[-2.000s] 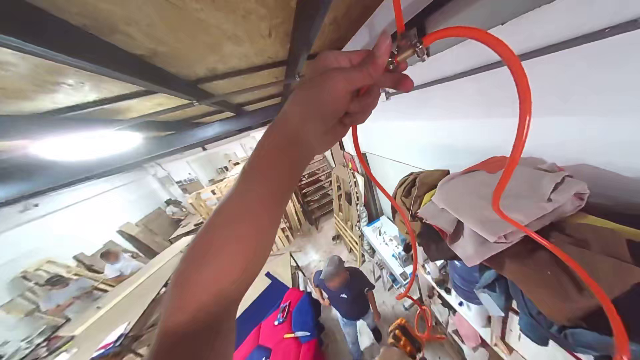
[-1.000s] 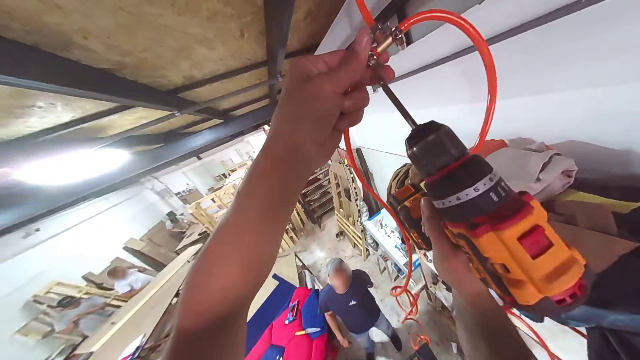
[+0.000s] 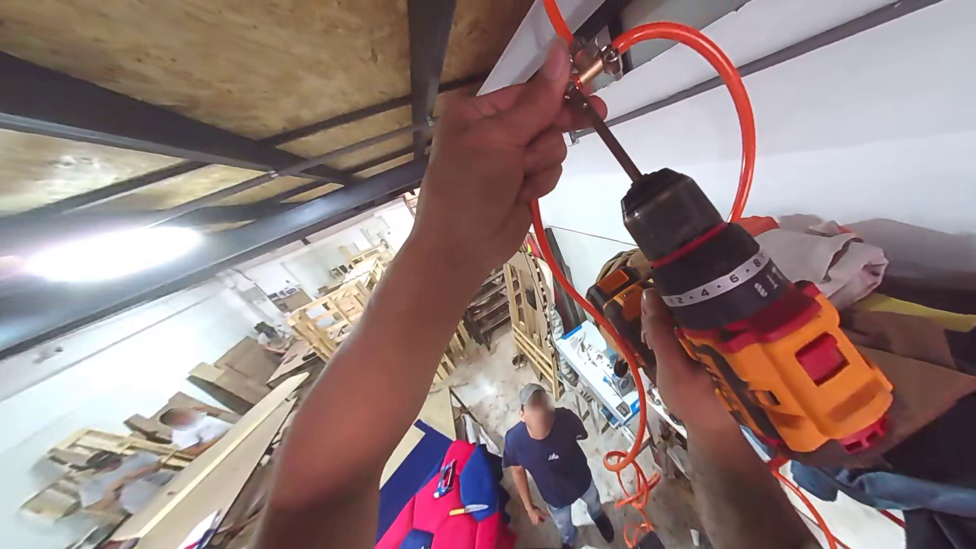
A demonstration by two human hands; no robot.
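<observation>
High in the head view, my left hand (image 3: 503, 160) pinches the metal hose fitting (image 3: 593, 72), where orange air hoses (image 3: 736, 91) join beside a dark bracket under the ceiling. My right hand (image 3: 679, 366) is wrapped around an orange, red and black cordless drill (image 3: 793, 358), pointed up and to the left. Its long dark bit (image 3: 610, 141) reaches my left fingertips at the fitting; the bit's tip is partly hidden by them. One orange hose hangs below my left hand and coils near its lower end.
A person in a dark T-shirt (image 3: 550, 457) stands below, looking up. More people (image 3: 194, 431) are at the lower left among wooden frames and boards (image 3: 221, 450). Dark metal beams (image 3: 152, 130) cross the plywood ceiling. Folded fabric (image 3: 823, 252) is piled at right, beside the white wall.
Two seconds ago only my left hand was up at the fitting. My right hand has since come up with the drill, and its bit now meets the fitting area.
</observation>
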